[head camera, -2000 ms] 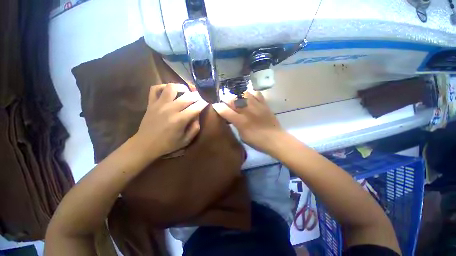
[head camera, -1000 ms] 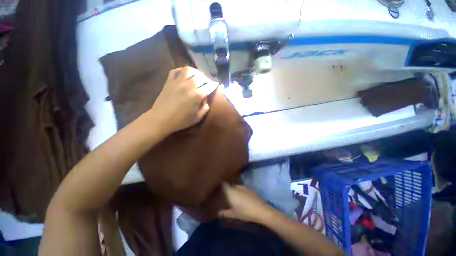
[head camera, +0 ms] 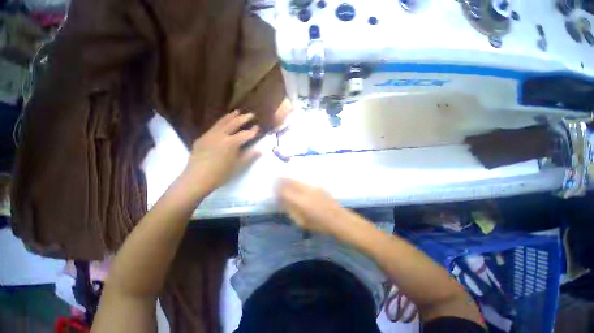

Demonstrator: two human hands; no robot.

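The brown garment panel (head camera: pixel 260 91) lies at the upper left of the machine bed, its near edge beside the needle area. My left hand (head camera: pixel 225 146) rests at its lower edge with fingers apart; whether it grips the cloth is unclear. My right hand (head camera: pixel 305 203) is blurred over the front of the table, apart from the cloth; its fingers cannot be made out. The presser foot area (head camera: pixel 333 114) of the white sewing machine (head camera: pixel 417 39) is lit brightly, with no cloth seen under it.
A thick stack of brown panels (head camera: pixel 98 175) drapes off the table at left. A brown scrap (head camera: pixel 511 144) lies on the bed at right. A blue basket (head camera: pixel 537 273) with scraps stands lower right, beside red-handled scissors (head camera: pixel 398 306). More brown cloth (head camera: pixel 195 279) hangs below the table edge.
The panel has moved off my lap and away from the needle to the upper left. My right hand has moved up from the lap to the table front. The view has shifted left.
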